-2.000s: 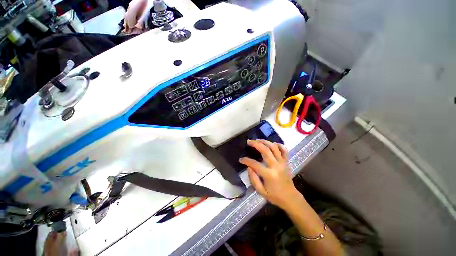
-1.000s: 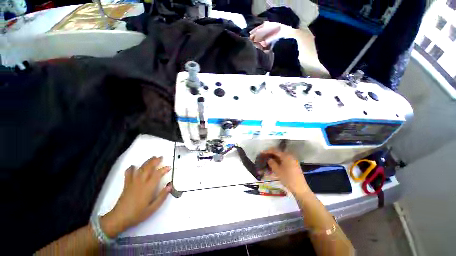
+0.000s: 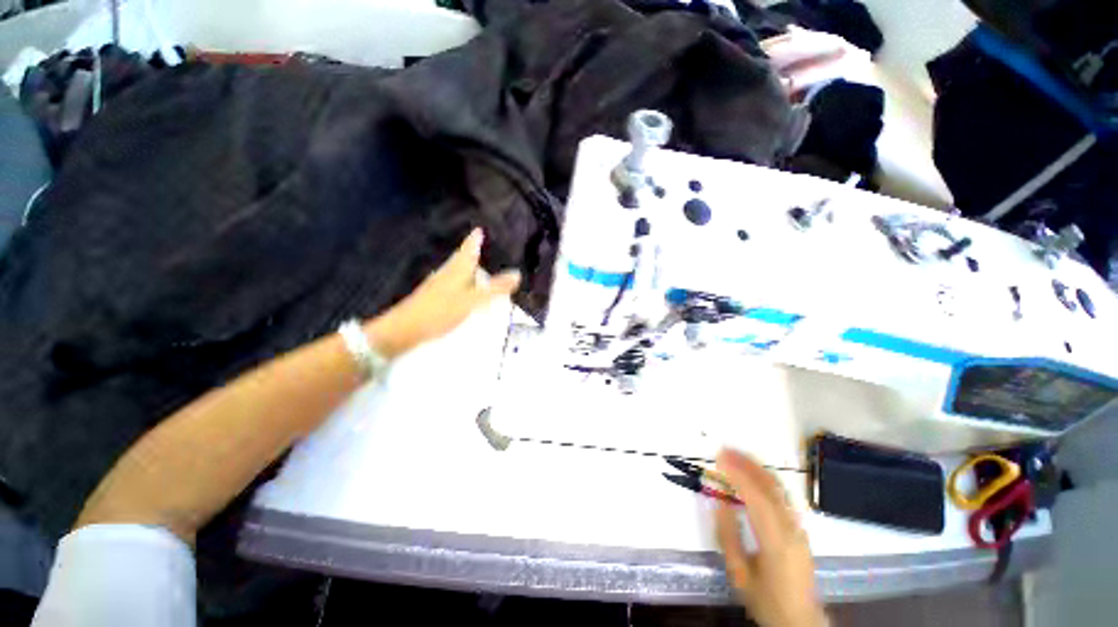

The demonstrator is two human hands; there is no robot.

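The dark garment lies in a large heap left of and behind the white sewing machine. My left hand reaches to the garment's edge beside the machine head, fingers spread; no grip on the cloth shows. My right hand is slightly blurred over the table's front part, its fingers apart and nothing seen in it. The thread snips lie just left of its fingertips, partly hidden. The presser foot area is blurred, with no garment cloth visible under it.
A black smartphone lies right of my right hand. Scissors with yellow and red loops lie at the far right, a dark band hanging below them. A ruled measuring strip runs along the front edge. Pale pink cloth lies behind the machine.
The view has swung back left. My left hand has moved from the table up to the garment. My right hand has left the dark strip under the machine arm and moved towards the front edge.
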